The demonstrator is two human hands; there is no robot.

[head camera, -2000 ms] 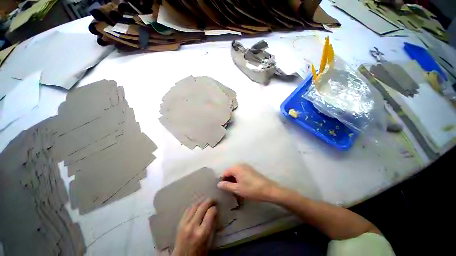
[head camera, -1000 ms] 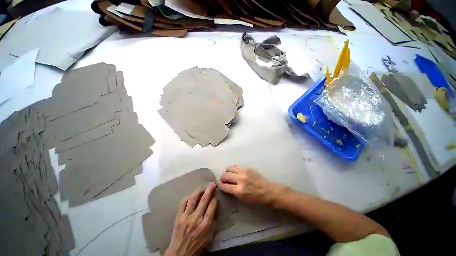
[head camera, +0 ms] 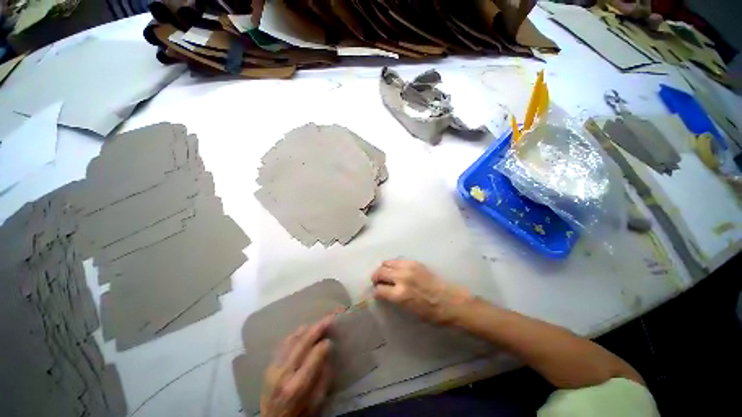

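Note:
A grey-taupe cut panel (head camera: pixel 285 313) with rounded far corners lies flat at the table's near edge, with notched edges at its right. My left hand (head camera: pixel 299 370) is over the panel's near middle, blurred, fingers close together; whether it pinches anything cannot be told. My right hand (head camera: pixel 407 287) is just off the panel's far right edge, fingertips pinched together. A thin pale strip (head camera: pixel 355 306) runs between the fingertips of both hands, its right end at my right fingers.
A roundish panel stack (head camera: pixel 317 179) lies beyond the hands. Overlapping panels (head camera: pixel 150 236) lie left. A blue tray (head camera: pixel 521 220) with yellow sticks and a plastic-covered bowl stands right. A crumpled grey strip (head camera: pixel 419 106) and brown parts (head camera: pixel 382 28) lie farther back.
My right hand has moved a little right and away from the panel. My left hand has moved slightly back toward me. The thin strip now shows between them.

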